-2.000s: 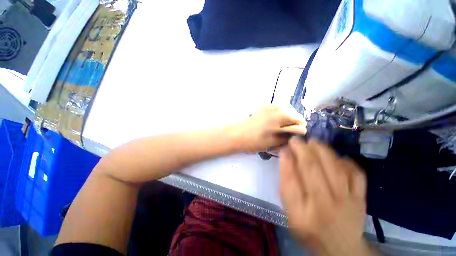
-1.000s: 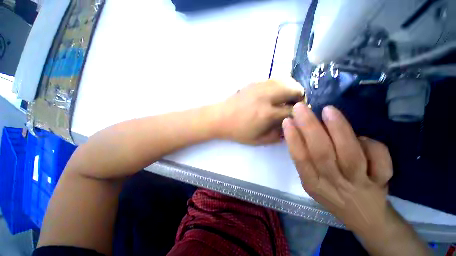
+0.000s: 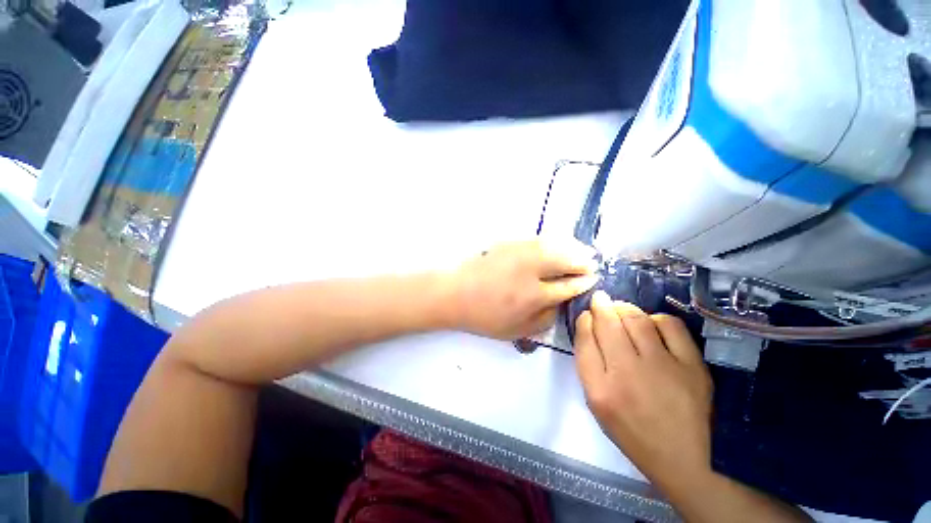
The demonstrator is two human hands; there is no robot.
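Observation:
A dark navy garment [image 3: 806, 429] lies right of the needle area and runs up under the white sewing machine head [image 3: 786, 123] with its blue stripe. My left hand [image 3: 521, 289] pinches the garment's edge at the needle area from the left. My right hand [image 3: 645, 383] has its fingertips closed on the same cloth, just below and right of my left fingertips. The presser foot and needle are mostly hidden by fingers and the head.
Another navy cloth piece [image 3: 531, 61] lies at the back of the white table [image 3: 337, 194]. A taped cardboard piece [image 3: 153, 169] is at left, blue crates [image 3: 87, 378] below it. A ruler strip [image 3: 459, 436] edges the front. White threads [image 3: 909, 393] lie at right.
Since one second ago the view has shifted, showing more of the machine head and back cloth. My right fingers, spread over the cloth before, are now bent and pinching it close to my left fingertips.

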